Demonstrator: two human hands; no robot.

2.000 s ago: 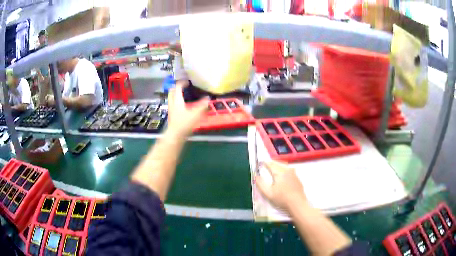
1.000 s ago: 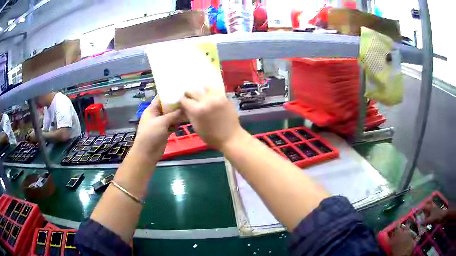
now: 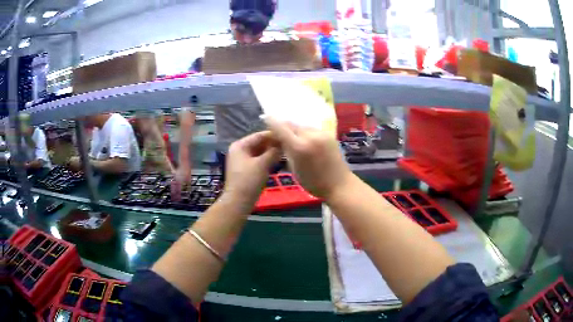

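Observation:
A yellowish-white sheet [image 3: 308,104] hangs in front of the metal overhead shelf. My right hand [image 3: 311,154] is at its lower part, fingers closed on it, and covers its bottom edge. My left hand [image 3: 251,165] is just left of it, raised, with curled fingertips close to the right hand. Whether the left hand pinches the sheet or something small cannot be told. Behind and below the hands, a red foam tray [image 3: 286,199] with dark phones is partly hidden. Another red phone tray [image 3: 453,224] lies on large pale sheets [image 3: 361,286], partly covered by my right forearm.
Red trays of yellow-framed phones [image 3: 39,261] stand lower left, beside a small brown parts box [image 3: 88,227]. More phones lie across the bench, with another person's arms [image 3: 182,151] over them. Stacked red trays [image 3: 446,148] stand right behind a shelf post. A person stands behind the shelf.
Both hands stay raised at the sheet; my left fingers have moved slightly off its lower edge. The view has shifted, showing more above the shelf. A standing person and reaching arms have appeared behind the bench.

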